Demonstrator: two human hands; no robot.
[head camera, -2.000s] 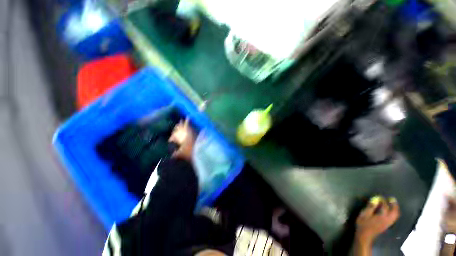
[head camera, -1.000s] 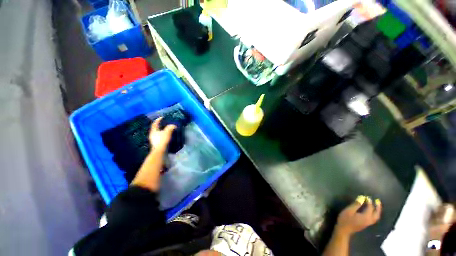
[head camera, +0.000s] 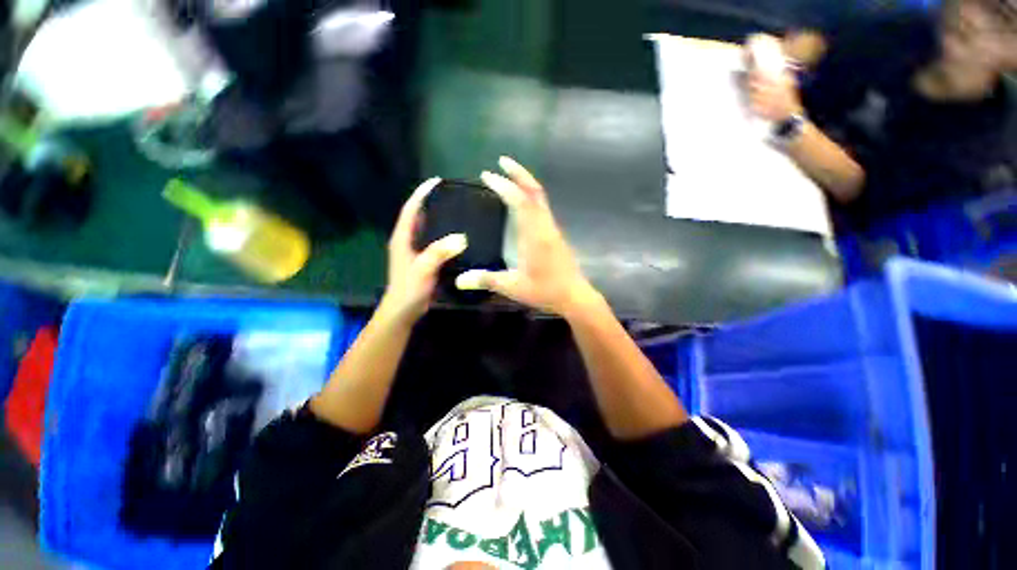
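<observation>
A black plastic cover (head camera: 466, 223) is held in front of me over the front edge of the dark green bench (head camera: 608, 167). My left hand (head camera: 410, 247) grips its left side, with the thumb across its face. My right hand (head camera: 533, 251) is at its right side, fingers at the upper right corner and thumb at the lower edge. The yellow squeeze bottle (head camera: 259, 239) lies or stands on the bench to the left; its nozzle points up and left. The picture is blurred, so fine detail of the cover cannot be told.
A blue tote (head camera: 84, 412) with black covers and clear plastic is at lower left, a red box (head camera: 30, 384) beside it. Blue totes (head camera: 803, 367) stand at right. A person (head camera: 903, 123) sits at upper right by a white sheet (head camera: 714, 145). Dark stacks (head camera: 268, 100) stand at upper left.
My view has swung right to face the bench. My left hand has left the blue tote and now holds a black cover. My right hand has come to the cover too.
</observation>
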